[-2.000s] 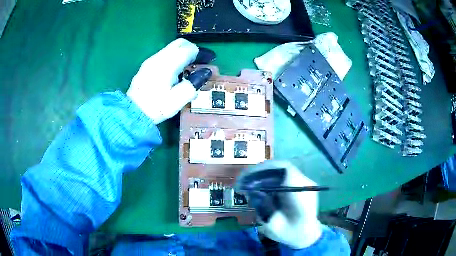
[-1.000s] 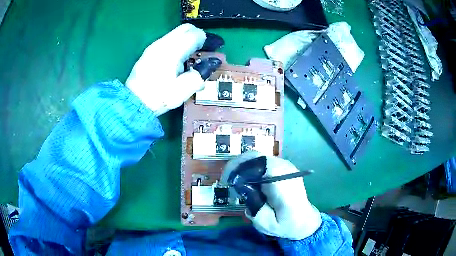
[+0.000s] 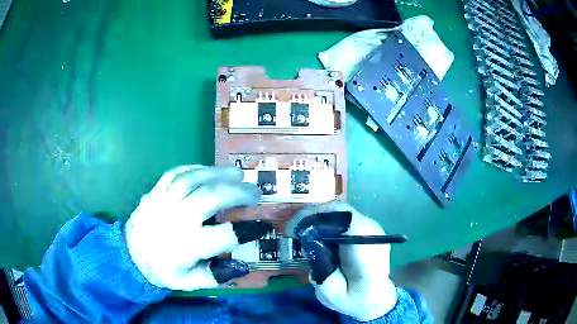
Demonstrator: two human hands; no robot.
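Observation:
The reddish-brown fixture base (image 3: 278, 144) lies upright before me. It holds three silvery heatsinks, one per slot, such as the top one (image 3: 243, 118). Black power transistors (image 3: 267, 114) lie on them in pairs, legs pointing away from me. My left hand (image 3: 190, 231), gloved with black fingertips, is over the base's lower left, thumb and finger apart at the bottom heatsink, with nothing visible in it. My right hand (image 3: 348, 253) grips dark tweezers (image 3: 373, 240) above the lower right, partly hiding the bottom right transistor. The tweezer tips are hidden.
The dark grey-blue cover plate (image 3: 414, 123) lies tilted to the right, partly on crumpled white cloth (image 3: 436, 47). A black tray (image 3: 304, 24) with a white dish (image 3: 333, 2) is at the top. A long double row of heatsink assemblies (image 3: 503, 95) lies far right.
My left hand has let go of the base's top left corner and moved down to the bottom heatsink. My right hand stays near the bottom slot with the tweezers.

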